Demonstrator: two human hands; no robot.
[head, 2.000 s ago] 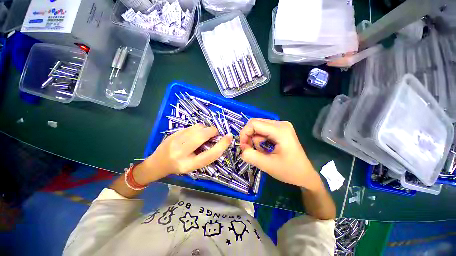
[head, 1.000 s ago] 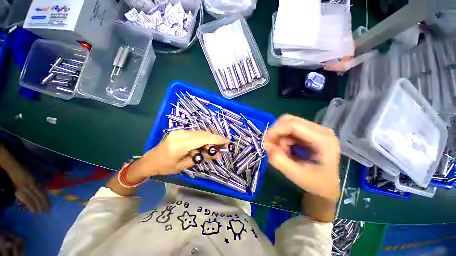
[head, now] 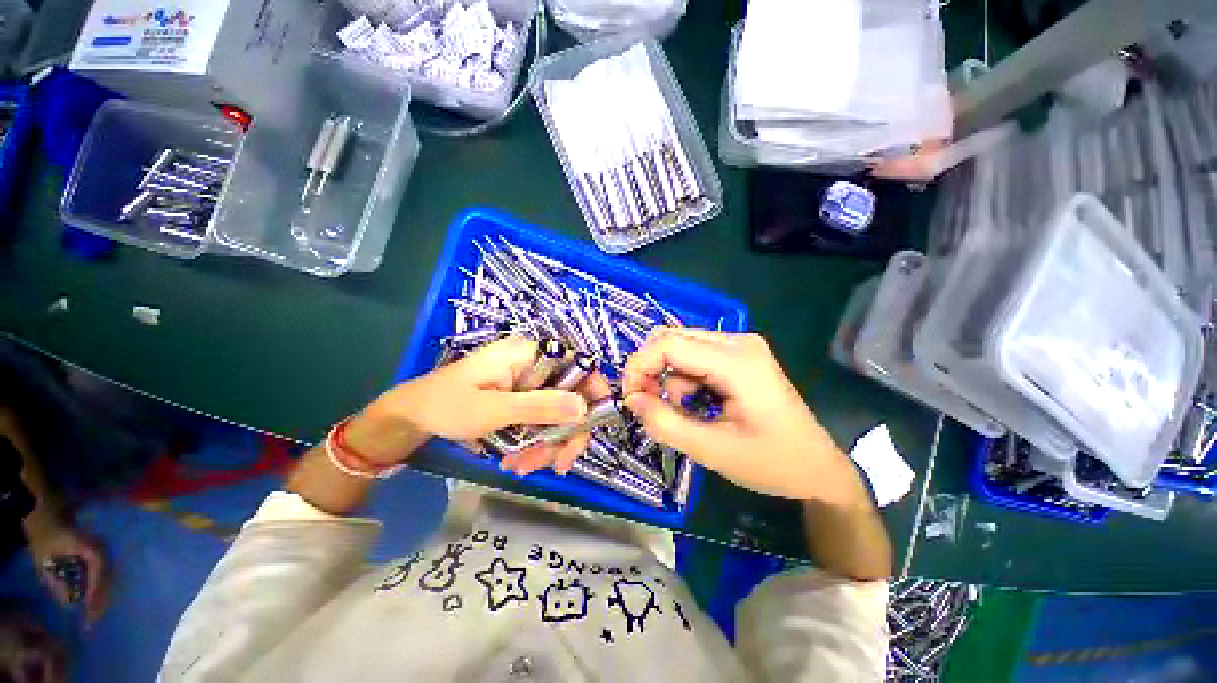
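Observation:
A blue parts tray (head: 441, 310) heaped with silver metal shaft assemblies (head: 534, 287) lies directly before me. My left hand (head: 487, 398) is over the tray's near left part, closed around a few shaft assemblies (head: 558, 363) whose dark-ringed barrel ends show above the fingers. My right hand (head: 727, 407) is just right of it, its fingertips close to the barrel ends. It holds a small dark blue pen-like tool (head: 702, 400), mostly hidden in the palm. Whether the fingertips touch a barrel end cannot be told.
A clear box with a row of assemblies (head: 627, 147) stands beyond the tray. Paired clear bins (head: 314, 227) stand left. A round container (head: 846, 207) sits on a black block. Clear lids (head: 1101, 347) are stacked right. A white scrap (head: 882, 464) lies right. Another person's hand (head: 67, 567) shows lower left.
My right hand has moved back left from the tray's right side to beside my left hand. My left hand has turned, with the barrel ends now higher. The other person's hand has shifted.

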